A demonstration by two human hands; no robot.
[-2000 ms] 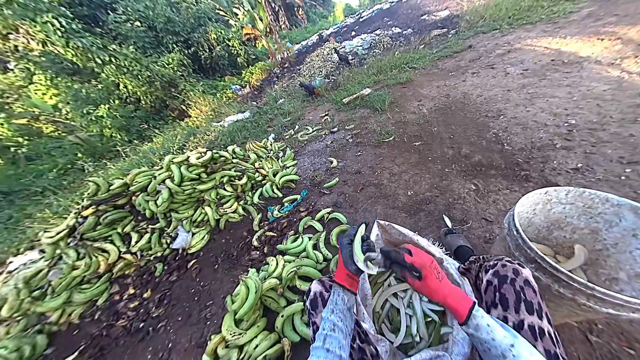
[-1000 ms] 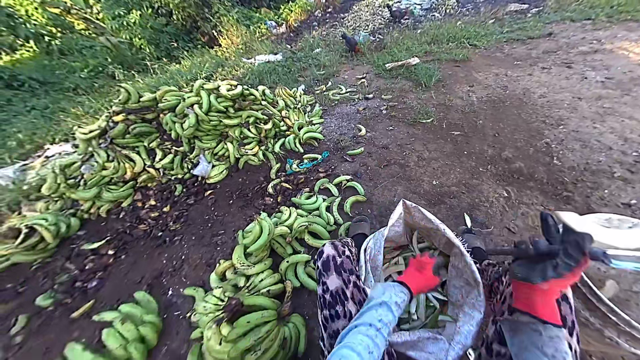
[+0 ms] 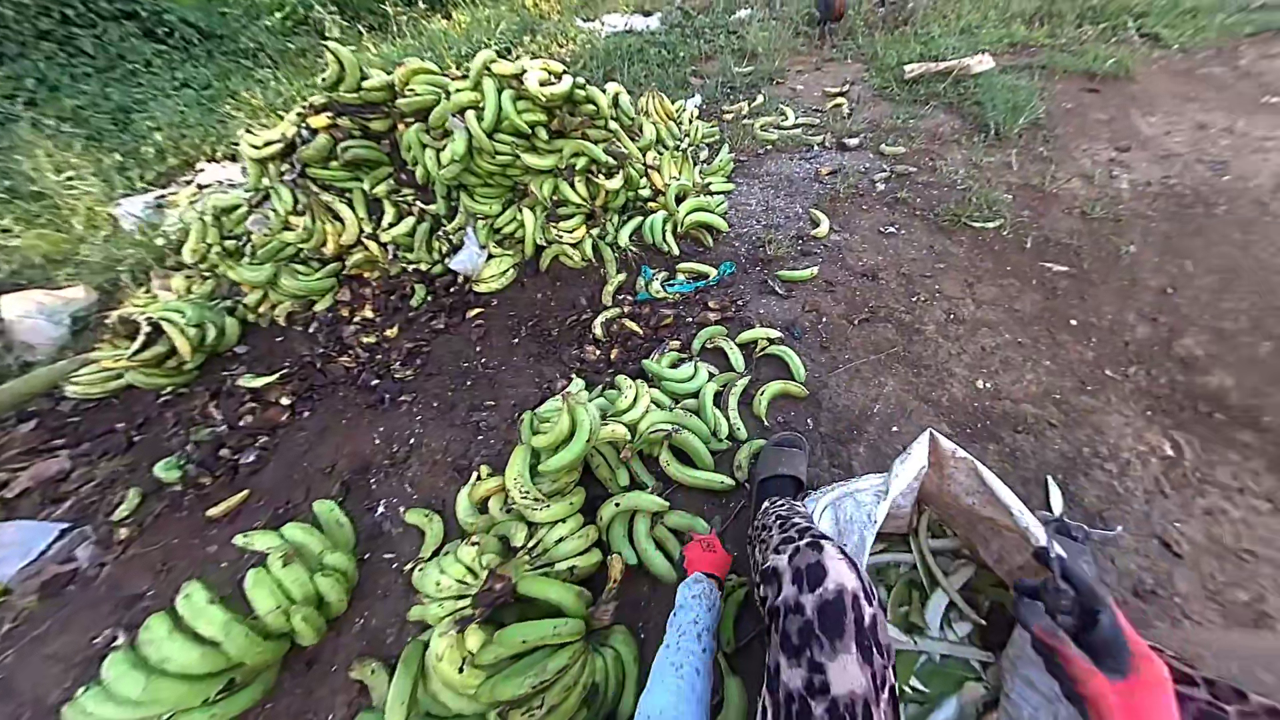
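Note:
My left hand [image 3: 708,556], in a red and black glove, reaches down beside my leg to the nearer green bananas [image 3: 640,530]; its fingers are hidden, so its hold cannot be told. At the lower right, my right hand [image 3: 1085,625], gloved alike, is closed around a knife [image 3: 1056,500] whose blade tip points up, its handle mostly covered by the fingers. Between my legs stands a white woven sack [image 3: 860,505], its mouth open, with green banana peels [image 3: 935,600] inside.
A large heap of green bananas [image 3: 480,160] lies at the upper left, by grass. Bunches [image 3: 190,650] lie at the lower left. A turquoise strap [image 3: 685,283] and white plastic scraps [image 3: 468,254] lie on the dirt. A sandalled foot [image 3: 782,462] is near the sack.
My left hand has moved out of the sack, leftward to the bananas on the ground. My view has turned left and down; the bucket seen at the right earlier is out of sight.

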